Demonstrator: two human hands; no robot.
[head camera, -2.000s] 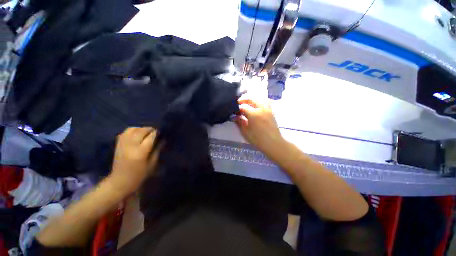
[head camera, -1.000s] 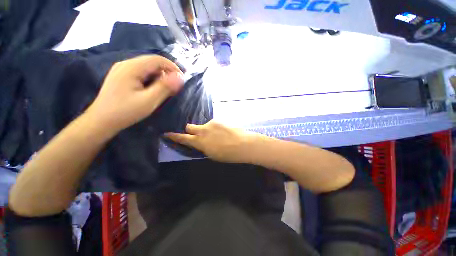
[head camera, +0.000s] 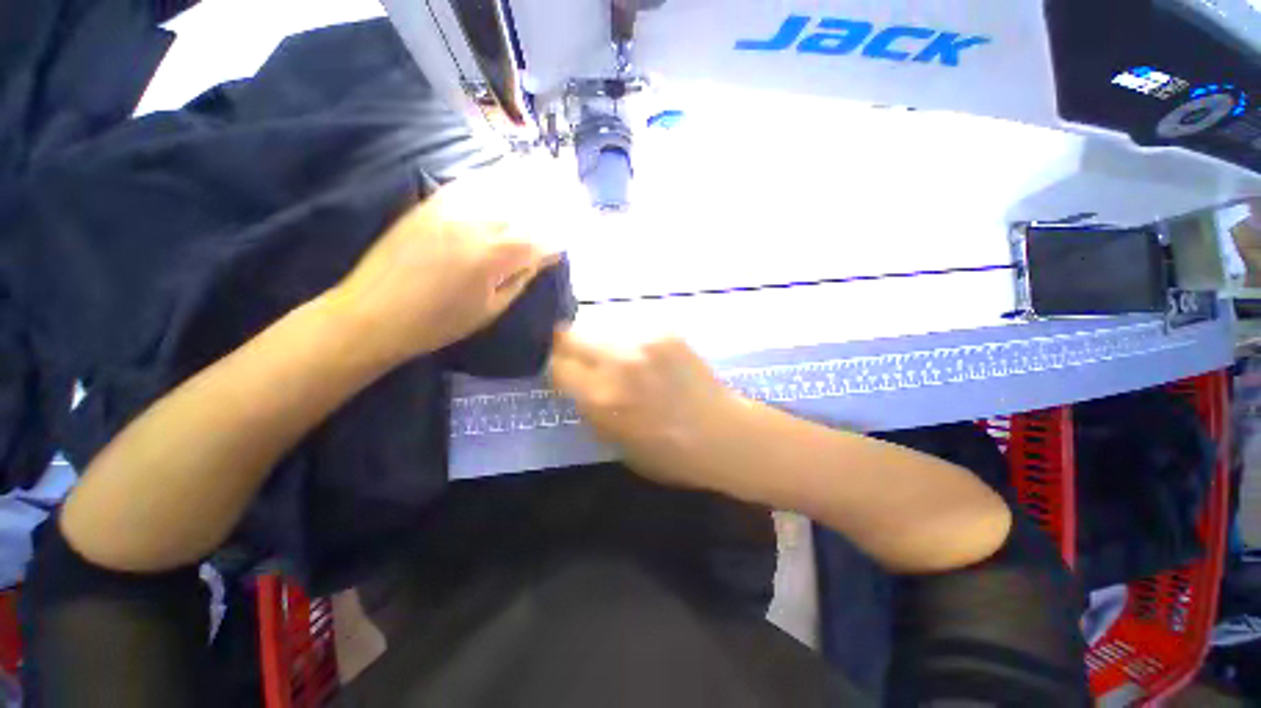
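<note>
The black garment lies bunched on the table left of the needle and hangs over the front edge. My left hand is on the cloth just in front of the needle area, its fingertips closed on a fold. My right hand pinches the right edge of the same cloth near the front of the table. The presser foot and needle area is partly lost in lamp glare. The blue-grey attachment stands just right of it.
The white sewing machine head spans the back, with a control panel at right. A ruler scale runs along the front edge. A dark silver-edged insert is at right. Red baskets stand below the table, holding dark cloth.
The view has swung right over two seconds. In the last second my left hand moved slightly right and down on the cloth, and my right hand went from flat fingers to a pinch on its edge.
</note>
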